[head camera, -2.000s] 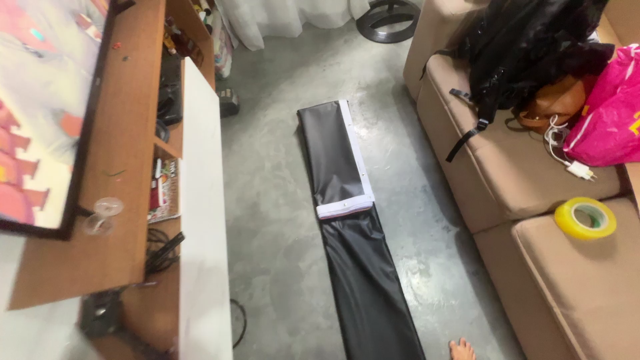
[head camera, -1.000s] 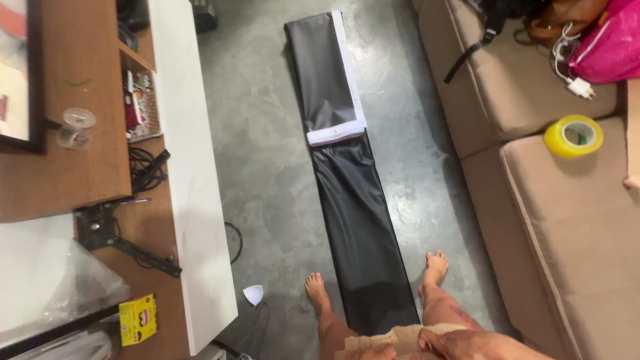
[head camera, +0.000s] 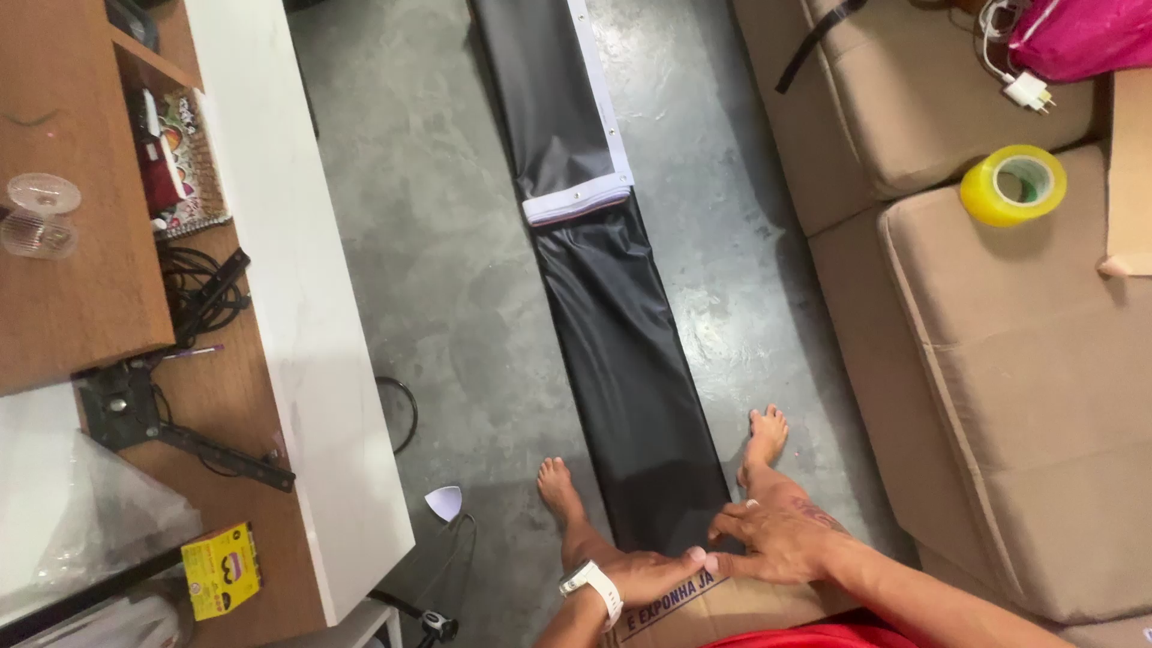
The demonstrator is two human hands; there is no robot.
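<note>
A long black vinyl-like sheet [head camera: 621,333], folded into a strip with a white eyeleted edge [head camera: 580,196], lies on the grey floor. At its near end, a piece of printed cardboard [head camera: 684,612] is against my body. My left hand [head camera: 639,574], with a white watch on the wrist, rests at the cardboard's upper edge. Beside it my right hand [head camera: 769,540], wearing a ring, has its fingers bent over the sheet's near end; the thumbs nearly meet. Whether either hand grips the cardboard cannot be told.
A beige sofa [head camera: 1008,378] on the right holds a roll of yellow tape [head camera: 1013,185], a white charger [head camera: 1028,90] and a pink bag [head camera: 1084,36]. On the left stands a wood and white cabinet [head camera: 315,342] with a black metal bracket [head camera: 216,459]. Cables lie on the floor beside it.
Both hands and the printed cardboard are now plainly in view at the sheet's near end; two seconds ago neither hand showed. The view has shifted toward my feet.
</note>
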